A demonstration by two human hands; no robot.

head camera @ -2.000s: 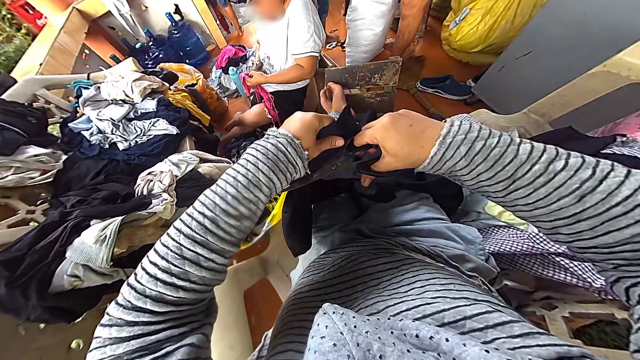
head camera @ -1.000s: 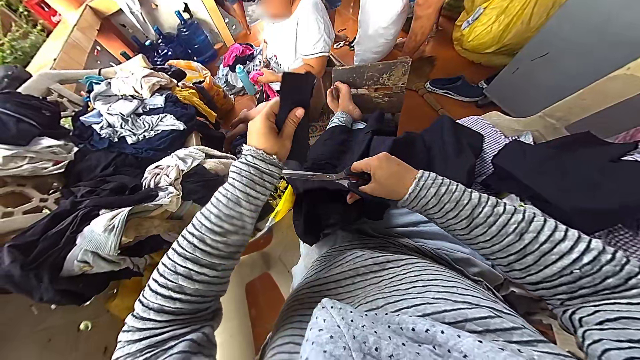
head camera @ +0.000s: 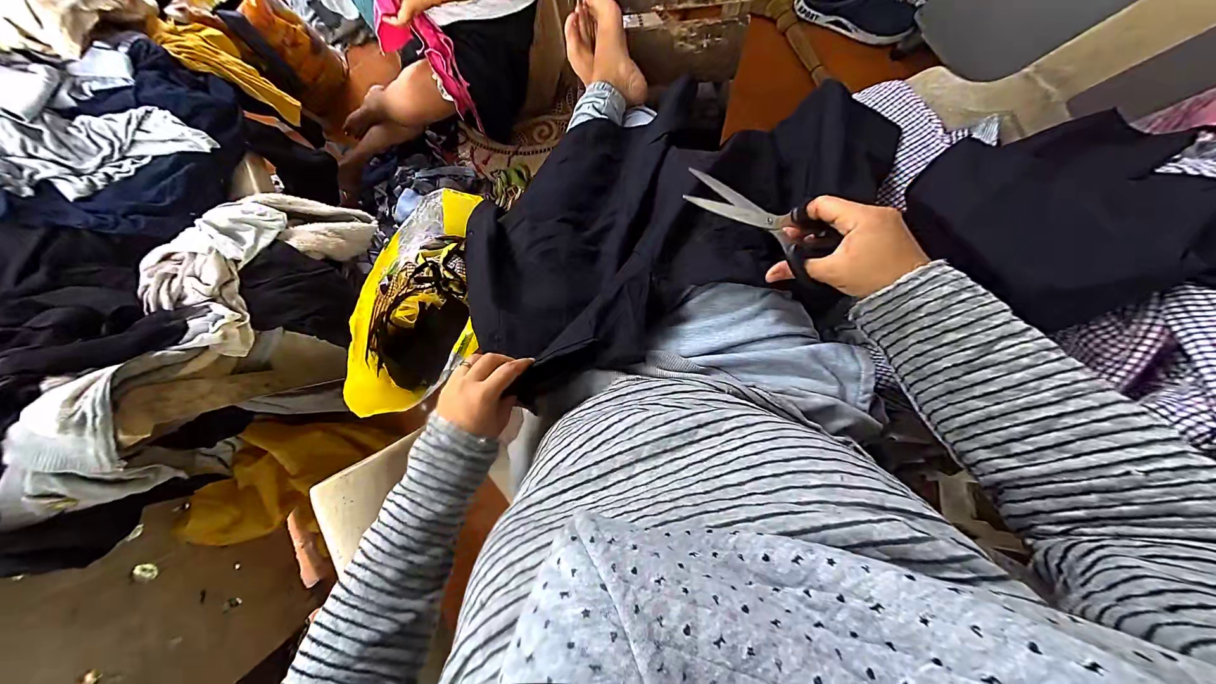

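Dark cloth (head camera: 589,228) lies spread over my lap and legs. At its lower left corner, my left hand (head camera: 478,391) pinches the edge between thumb and fingers. My right hand (head camera: 860,249) holds a pair of scissors (head camera: 746,207) by the dark handles, blades parted and pointing left above the dark cloth. Another dark cloth piece (head camera: 1054,218) lies to the right of my right hand, over checkered fabric (head camera: 1140,351). A yellow plastic bag (head camera: 375,370) with dark scraps in it stands just left of the cloth on my lap.
Heaped clothes (head camera: 104,247) fill the left side, some over a pale plastic chair. A person (head camera: 408,104) sits at the upper left, holding pink cloth (head camera: 446,71). Across the top are a worn wooden board (head camera: 679,43) and a dark shoe (head camera: 860,19). A pale chair arm (head camera: 1064,71) is at upper right.
My left hand has come down from a raised strip of dark cloth to the lap cloth's lower left edge. The scissors have moved off the cloth beside that hand and their blades are parted. The view has tilted down.
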